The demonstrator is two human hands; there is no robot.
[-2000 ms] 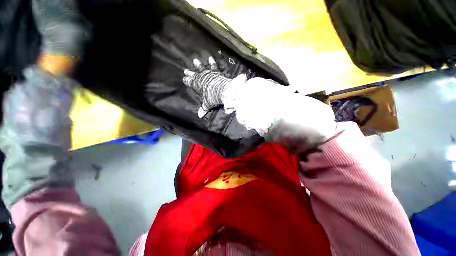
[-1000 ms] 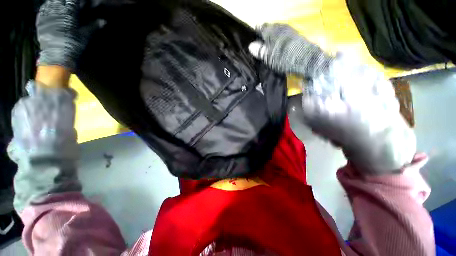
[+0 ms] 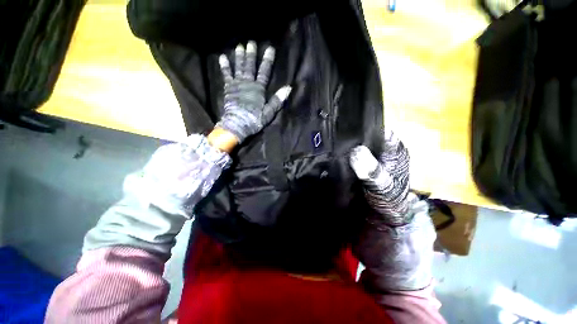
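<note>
An opened dark backpack (image 3: 297, 82) lies on the yellow table with its lower end against the red apron (image 3: 253, 297). Its shiny black lining and an inner pocket (image 3: 259, 190) face up, with small pale marks. My left hand (image 3: 247, 98), in a grey striped glove, lies on the lining with its fingers spread and holds nothing. My right hand (image 3: 386, 174), in a striped glove, is at the backpack's right edge, thumb on the inner side and the other fingers outside, gripping the edge.
Dark bags lie on the yellow table (image 3: 430, 95) at the far left (image 3: 31, 50) and the right (image 3: 528, 120). A brown carton (image 3: 459, 231) with dark strips is on the floor at the right. A blue object (image 3: 28, 285) is at the lower left.
My left hand has moved from the bag's upper left edge onto the lining. My right hand has moved down the right edge. The backpack now lies more upright in view.
</note>
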